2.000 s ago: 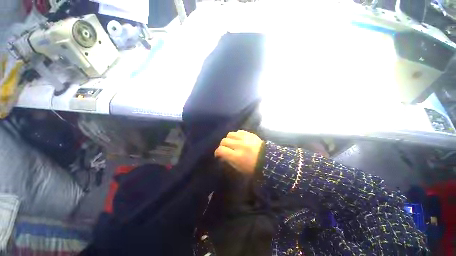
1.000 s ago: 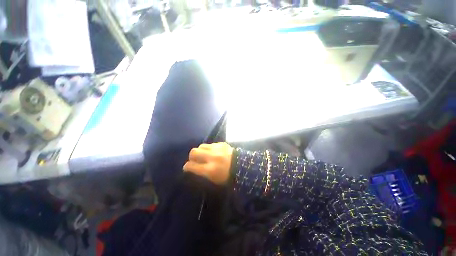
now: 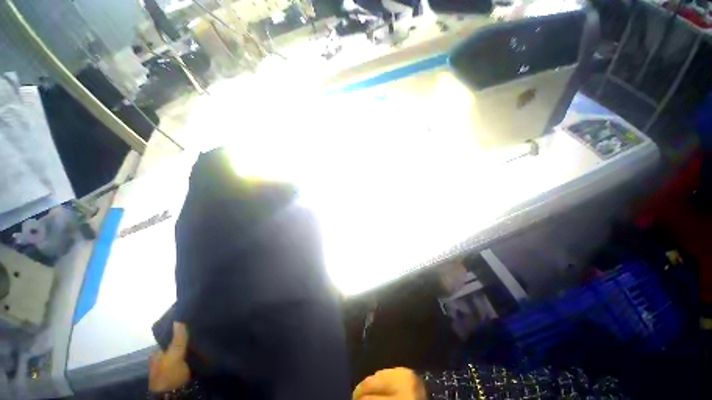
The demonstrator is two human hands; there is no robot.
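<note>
A dark navy cloth piece lies across the white tabletop, left of the sewing machine head, and hangs over the front edge. My left hand pinches the cloth's left edge between thumb and fingers, near the table's front edge. My right hand is at the bottom edge of the picture, partly cut off, with fingers curled beside the cloth; whether it grips anything does not show. The cream machine head is partly lost in glare, which hides the needle area.
A control panel is at the table's right end. A blue crate holding dark cloth stands below right, with red material beyond. Another machine is at the far left. White sheets hang at upper left. Thin rods stand behind the table.
The view has turned right and moved closer to the machine. My left hand has come into view at the cloth's left edge. My right hand has moved down, off the cloth's middle, to the picture's bottom edge.
</note>
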